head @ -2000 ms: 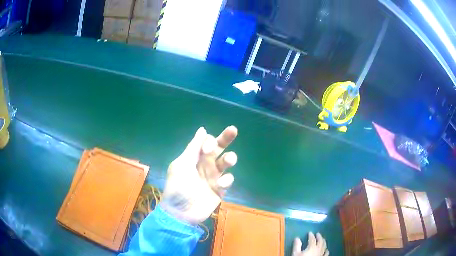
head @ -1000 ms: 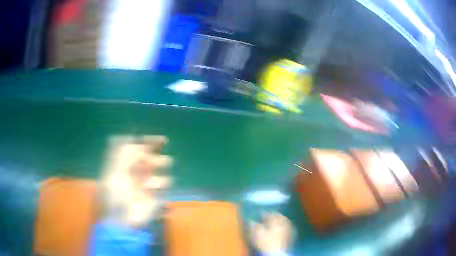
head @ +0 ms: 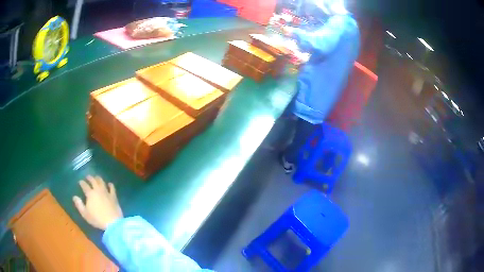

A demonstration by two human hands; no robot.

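Note:
My right hand (head: 98, 203) lies on the green bench at the lower left, fingers spread and empty, with a light-blue sleeve behind it. An orange tray stack (head: 55, 234) lies just left of it, cut off by the bottom edge. My left hand is out of the picture. Three banded tray bundles stand in a row beyond my right hand; the nearest banded tray bundle (head: 139, 118) has thin bands across its top and sides.
More tray bundles (head: 252, 57) stand farther along the bench (head: 212, 154). A person in a blue smock (head: 326, 64) stands there. Two blue stools (head: 321, 215) are on the floor at right. A yellow fan (head: 51, 47) and pink sheet with bag (head: 119, 38) are at the far side.
The view has swung to the right, bringing the person and stools into view. My left hand has left the picture. My right hand now shows at lower left, still beside the orange tray stack.

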